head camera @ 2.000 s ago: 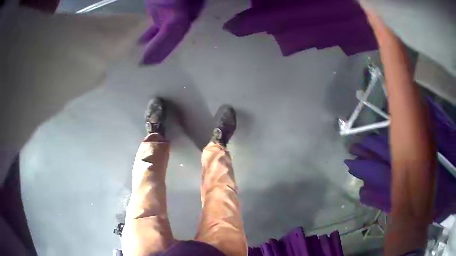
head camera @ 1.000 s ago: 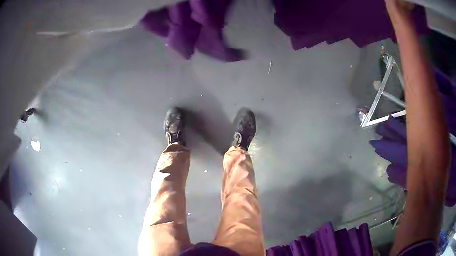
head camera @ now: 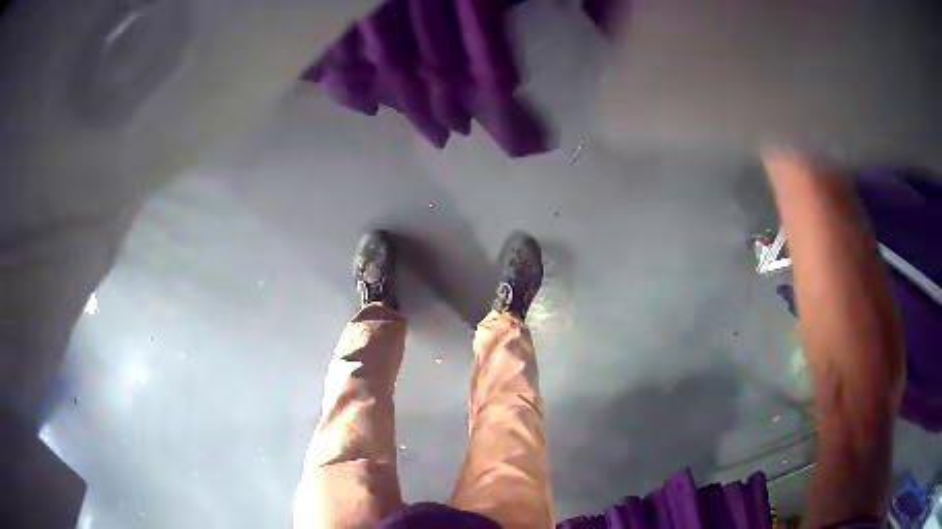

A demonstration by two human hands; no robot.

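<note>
Purple garments (head camera: 444, 72) hang in a close row at the top centre, their lower edges above the floor. My right forearm (head camera: 847, 341) rises along the right side. It ends at a large blurred grey shape (head camera: 723, 83) at the upper right, and my right hand is hidden there. A blurred pale shape (head camera: 114, 124) covers the upper left. My left hand is not in view. What either hand holds cannot be seen.
Pleated purple cloth (head camera: 671, 506) shows at the bottom edge. A silvery rack base (head camera: 773, 254) and more purple garments (head camera: 909, 248) are at the right, around my forearm. My legs and dark shoes (head camera: 376, 263) are on the grey floor.
The top-centre purple garments show wider and more spread out. The grey blurred shape now covers most of the upper-right purple garments and my right wrist area. The rack base is more hidden.
</note>
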